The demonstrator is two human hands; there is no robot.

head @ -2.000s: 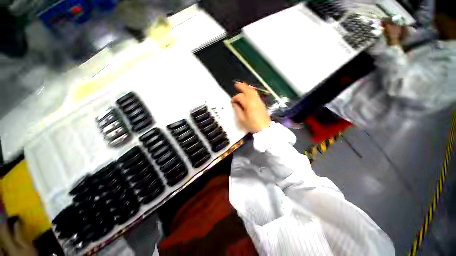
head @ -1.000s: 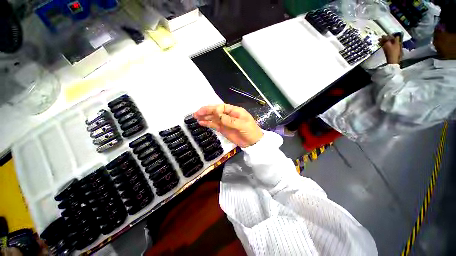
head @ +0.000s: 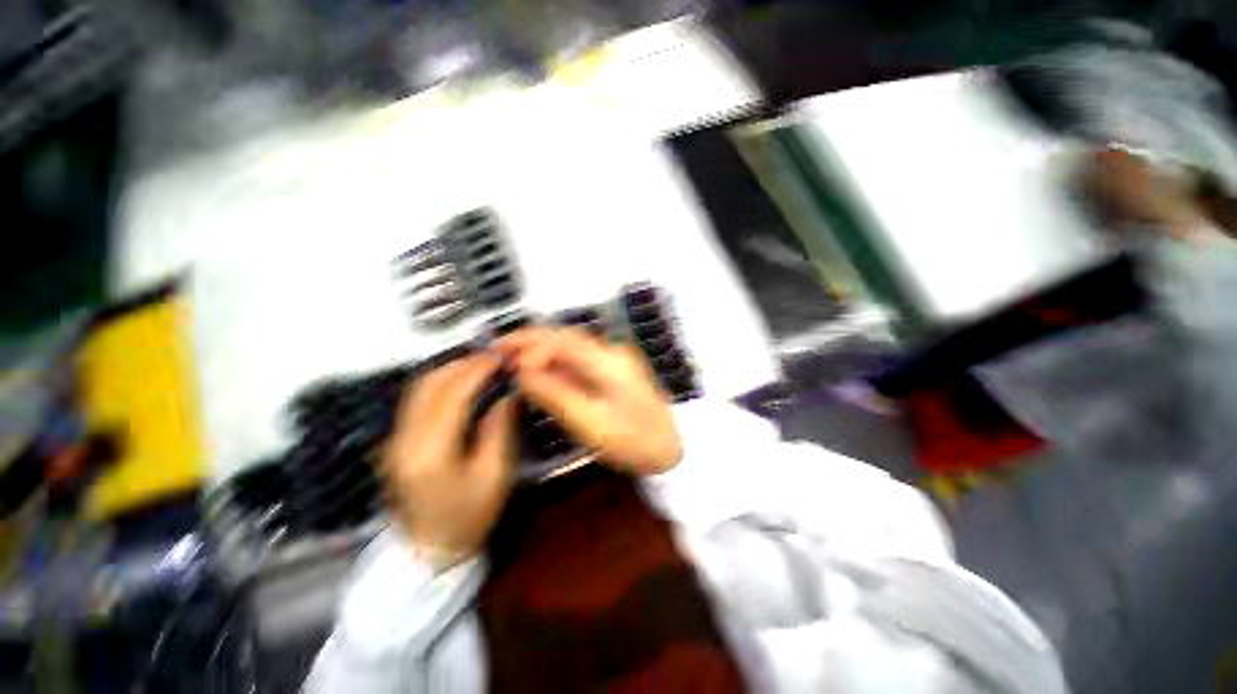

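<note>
The picture is blurred by motion. My left hand (head: pixel 450 454) and my right hand (head: pixel 597 393) meet at the fingertips above the front of the white tray (head: pixel 251 353). A dark piece that looks like a black housing (head: pixel 491 389) shows between the thumb and fingers of my left hand. Whether my right fingertips hold anything cannot be told. Black housings (head: pixel 332 454) lie in columns left of my hands, and another column (head: pixel 661 339) lies to the right. Silver-marked housings (head: pixel 434 288) lie behind them, beside a short black column (head: pixel 484 258). My hands hide the middle columns.
A yellow sheet (head: pixel 143 400) lies left of the tray, with a blurred person's hand (head: pixel 68 461) by it. A neighbouring white tray (head: pixel 936 176) lies right, past a dark strip and green mat (head: pixel 855 224). Another person's hand (head: pixel 1133 183) is beyond it. A red object (head: pixel 966 431) is below.
My left hand has come into view. My right hand has moved from the tray's right columns to meet it. The view has shifted, so the tray appears further right and blurred.
</note>
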